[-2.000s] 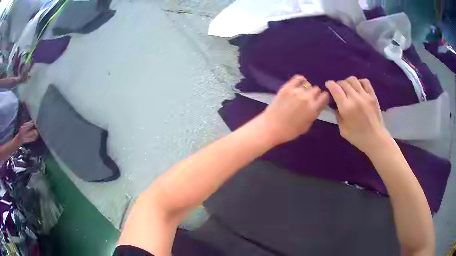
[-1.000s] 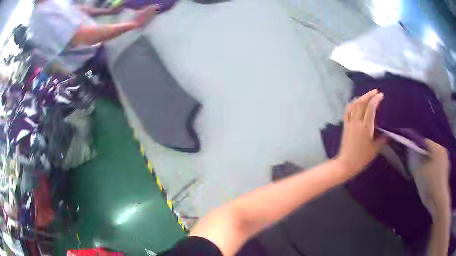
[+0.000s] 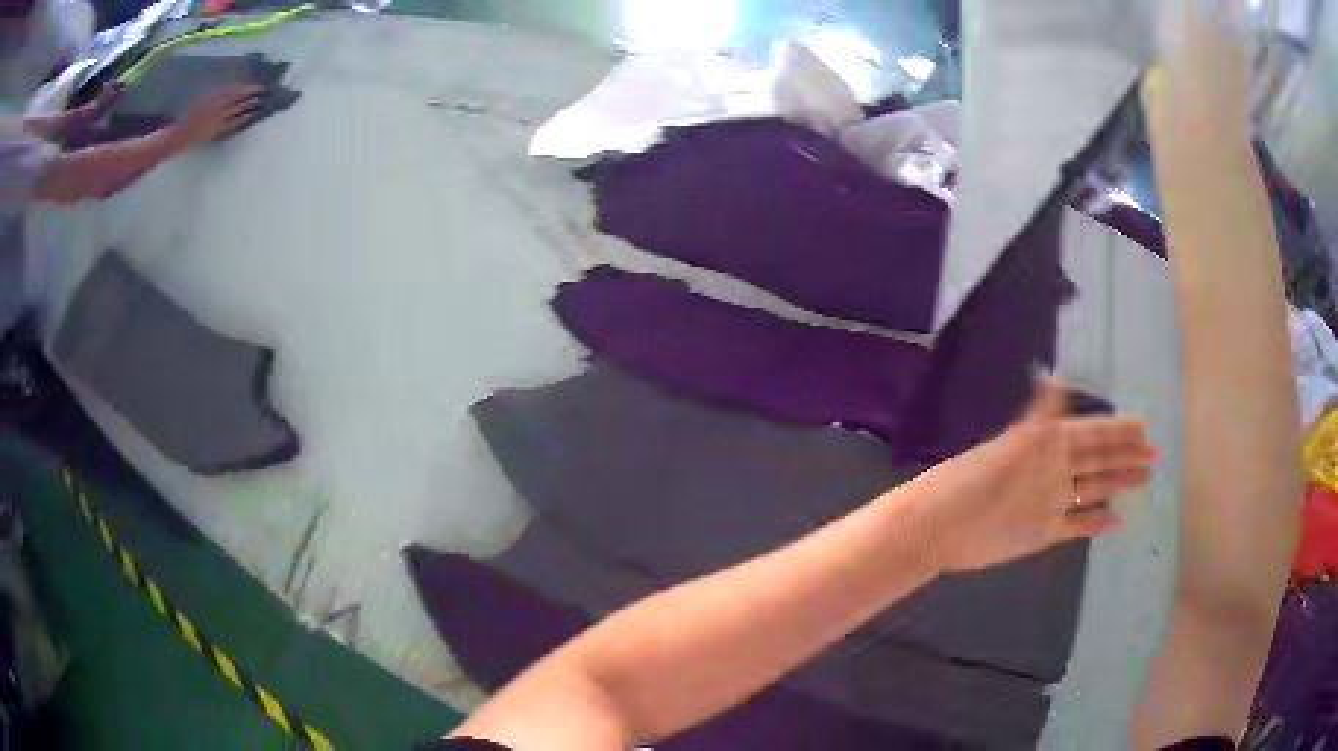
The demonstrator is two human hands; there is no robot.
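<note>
My left hand (image 3: pixel 1045 467) is open, fingers spread, over the right ends of the purple and dark grey panels. My right hand (image 3: pixel 1196 44) is raised at the top edge, blurred and partly cut off, gripping a pale grey-white sheet (image 3: pixel 1035 132). A purple piece (image 3: pixel 1001 352) hangs or folds up along the sheet's slanted edge. Below the sheet lie an upper purple panel (image 3: pixel 778 213), a lower purple panel (image 3: pixel 734 345) and overlapping dark grey panels (image 3: pixel 690 470). Another purple piece (image 3: pixel 492 624) shows at their lower left.
A dark grey panel (image 3: pixel 169 367) lies alone on the table's left part. At top left a person's hand (image 3: pixel 220 115) rests on another grey panel. Crumpled white material (image 3: pixel 660 103) lies at the far side. Black-and-yellow tape (image 3: pixel 191 638) marks the green floor.
My right hand has risen to the top edge, lifting the pale sheet. My left hand has moved down and opened flat. The view has turned right, and the other person's hand is on a grey panel.
</note>
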